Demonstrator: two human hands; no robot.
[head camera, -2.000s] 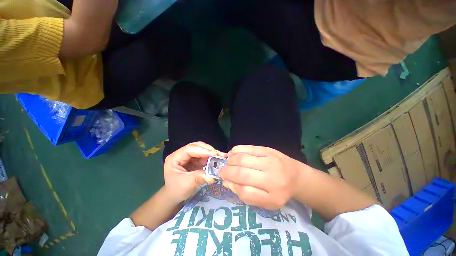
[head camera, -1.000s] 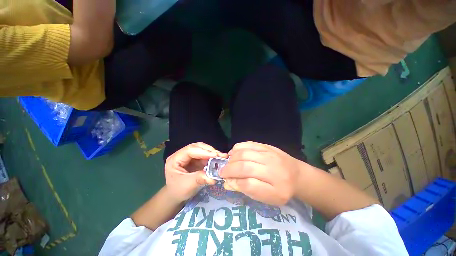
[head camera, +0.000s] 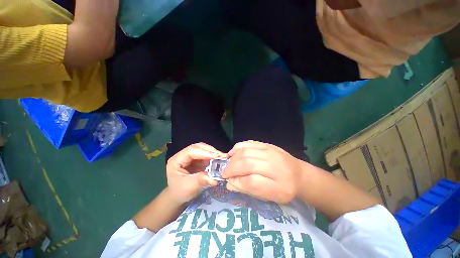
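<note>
A small plastic housing (head camera: 218, 169), pale grey-white with a dark slot in its middle, is held above my lap. My left hand (head camera: 189, 170) grips its left side between thumb and fingers. My right hand (head camera: 262, 171) closes on its right side, with fingertips over the right edge and against the inside. The right part of the housing is hidden by these fingers. No tool can be made out in my right hand.
A person in yellow (head camera: 40, 55) sits at upper left, another in peach (head camera: 373, 30) at upper right. Blue bins (head camera: 60, 128) with clear pieces stand on the floor at left. Flattened cardboard (head camera: 393, 156) and a blue crate (head camera: 428, 216) are at right. Brown paper (head camera: 20, 219) lies at lower left.
My right fingers have shifted slightly on the housing, and more of its dark slot shows. My left hand has hardly moved.
</note>
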